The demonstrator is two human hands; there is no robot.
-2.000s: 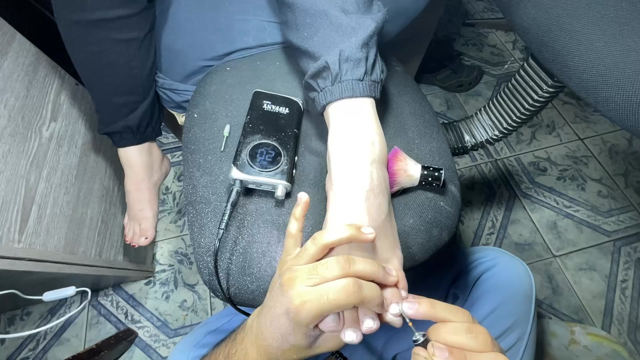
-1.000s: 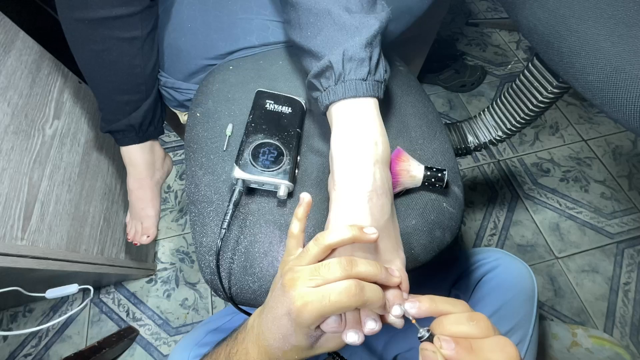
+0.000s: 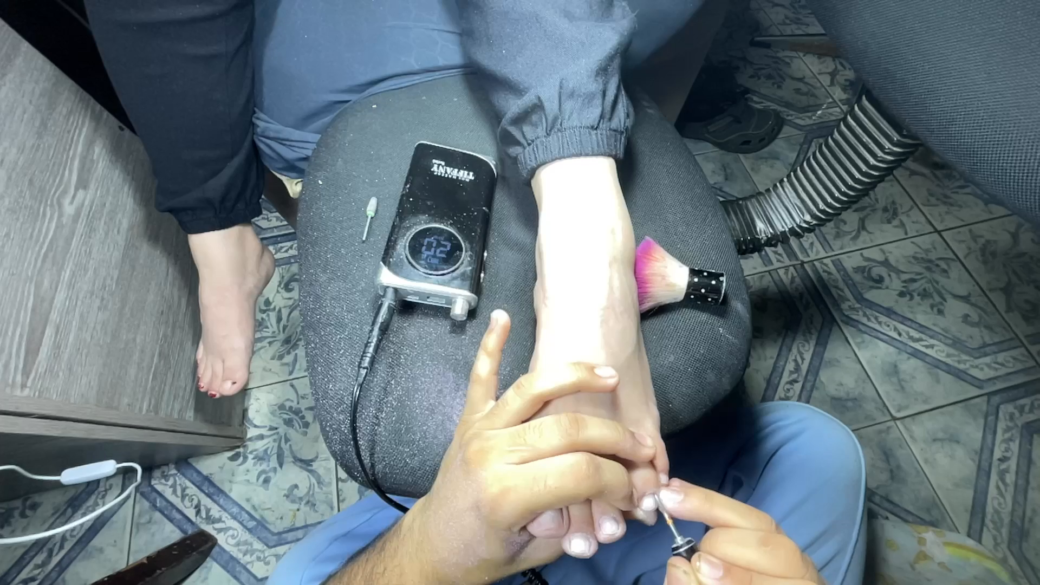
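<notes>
My left hand (image 3: 536, 471) is wrapped over the front of another person's bare foot (image 3: 585, 268), its fingers gripping near the toes. Between the fingertips of my right hand (image 3: 735, 532) is a thin metal tool with a dark collar (image 3: 681, 543), its tip close to the smaller toes. Whitish nails show on the toes. The foot lies on a dark grey padded seat (image 3: 431, 422). A pink and white bristle brush (image 3: 674, 280) with a black dotted handle lies beside the ankle. Left of the foot are a black nail drill control unit (image 3: 439, 227) and a small drill bit (image 3: 370, 218).
A black cord (image 3: 357, 406) runs from the unit down past my left hand. A black ribbed hose (image 3: 821, 179) curves at the right. The person's other foot (image 3: 223, 317) is beside a wood-grain cabinet (image 3: 97, 325). A white cable (image 3: 89, 471) lies at the lower left over patterned floor tiles.
</notes>
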